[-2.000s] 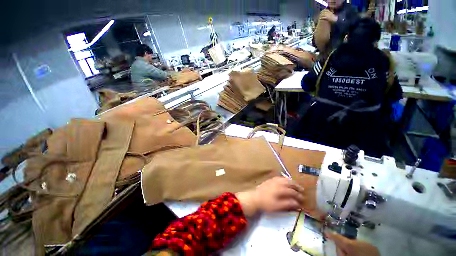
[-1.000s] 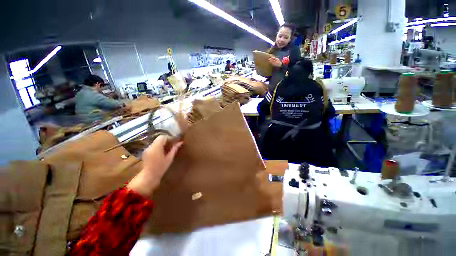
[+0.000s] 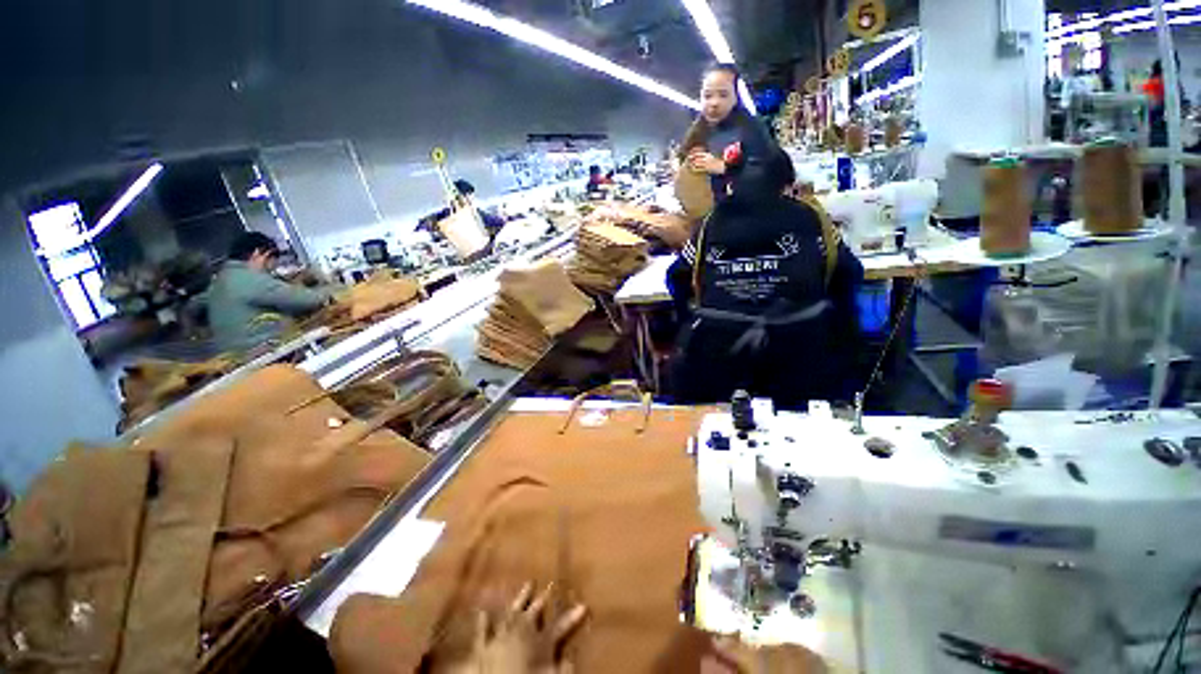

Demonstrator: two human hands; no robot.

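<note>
A tan-brown bag panel lies spread on the white table, left of the sewing machine. Its right edge is at the needle area. A thin strap handle stands at its far edge, and a curved handle shape shows on the panel. My left hand lies on the panel at the bottom, fingers apart, cut off by the lower edge. My right hand is at the panel's lower right corner below the needle, blurred and mostly cut off; its grip is not clear.
Heaped tan bags lie on the left, beside a dark-edged bench. Red-and-black snips lie on the machine's right side. Stacked pieces lie beyond. A person in black sits ahead, another stands behind. Thread cones stand at right.
The panel, lifted by my left hand a second ago, now lies flat with its handle at the far edge. My left hand has moved down and right onto it. The view has shifted slightly.
</note>
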